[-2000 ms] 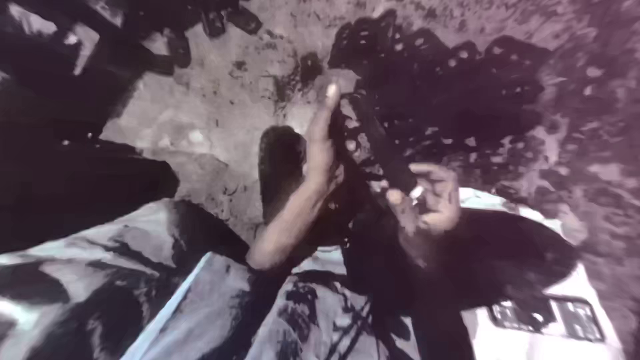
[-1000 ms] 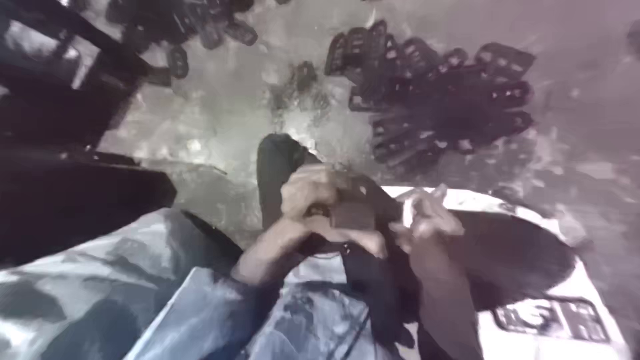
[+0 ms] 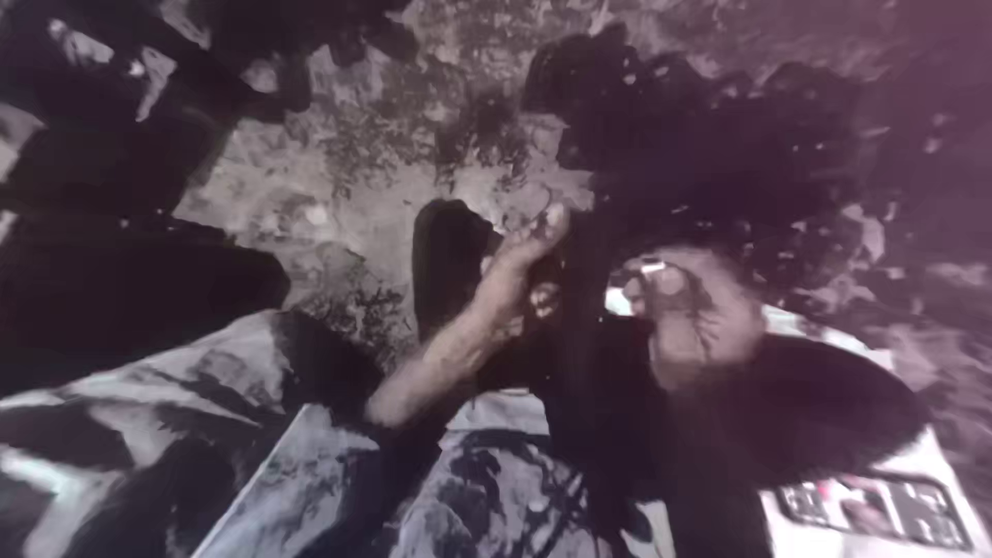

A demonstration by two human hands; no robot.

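My left hand [image 3: 519,271] is near the middle of the head view, its thumb raised and its fingers curled around a dark object [image 3: 577,287] whose kind cannot be told. To its right, my right hand [image 3: 701,310] is curled, with a small pale item [image 3: 652,267] between thumb and fingers. The dark object lies between the two hands, above my lap. Blur and deep shadow hide its outline and where it ends.
A dark heap of objects [image 3: 697,139] lies on the stained ground [image 3: 372,170] ahead. Dark forms [image 3: 116,287] stand at the left. Beside my right leg is a white surface [image 3: 806,535] with a dark-framed printed panel [image 3: 876,508].
My left hand has turned from lying across the front of my lap to thumb up. My right hand has curled in more. The picture is darker than one second ago.
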